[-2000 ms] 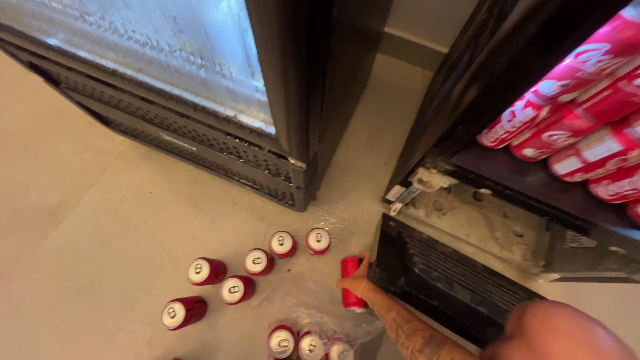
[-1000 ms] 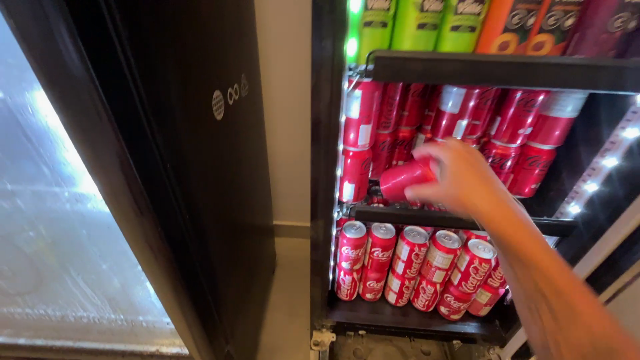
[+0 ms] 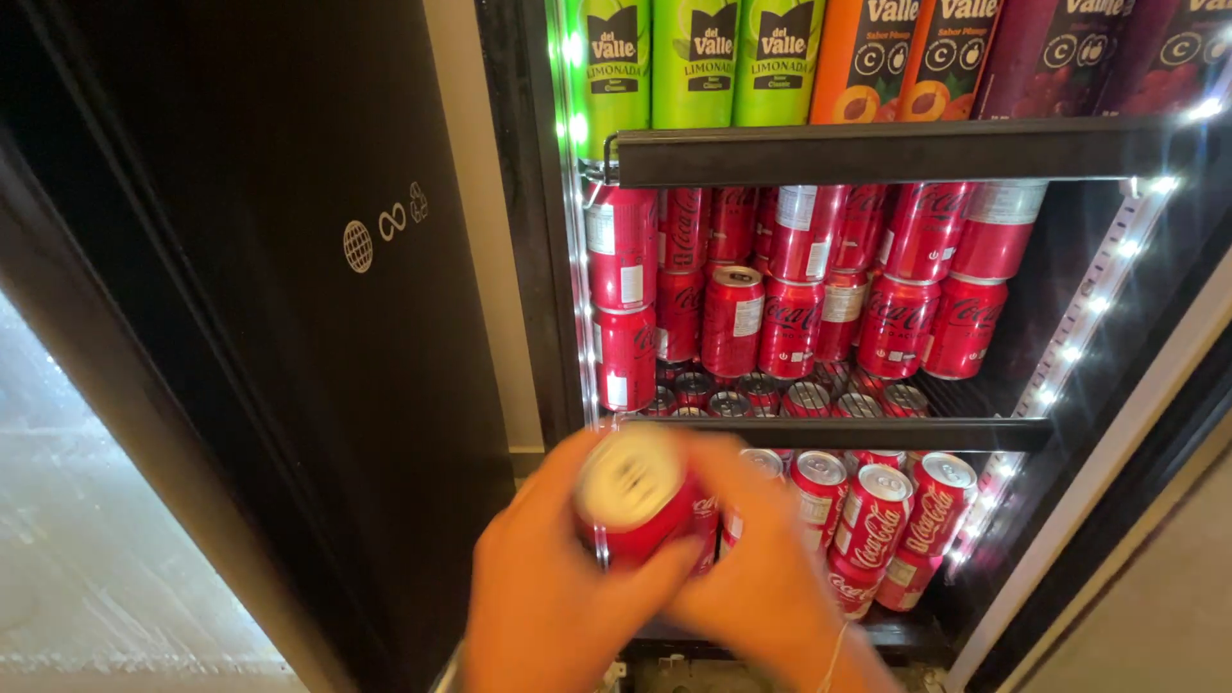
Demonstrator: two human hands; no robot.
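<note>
Low in the middle of the view, a red soda can (image 3: 640, 500) with its pale top tilted toward me is held between both hands. My left hand (image 3: 549, 558) wraps its left side and underside. Against its right side my right hand (image 3: 746, 539) is closed, blurred by motion. Behind the hands, the middle shelf of an open drinks cooler holds red Coca-Cola cans (image 3: 731, 322), stacked two high at the back and along the left. More red cans (image 3: 876, 510) stand stacked on the bottom shelf, partly hidden by my right hand.
Green, orange and purple del Valle cartons (image 3: 693, 63) stand on the upper shelf, behind a black shelf edge (image 3: 866, 154). A second black shelf edge (image 3: 924, 434) runs just above the hands. Light strips line the cooler's sides. Another black cooler (image 3: 289, 289) is on the left.
One second ago only one hand with a red can showed, reaching at the middle shelf; now both hands hold a can in front of the cooler. The view has risen from the floor since two seconds ago.
</note>
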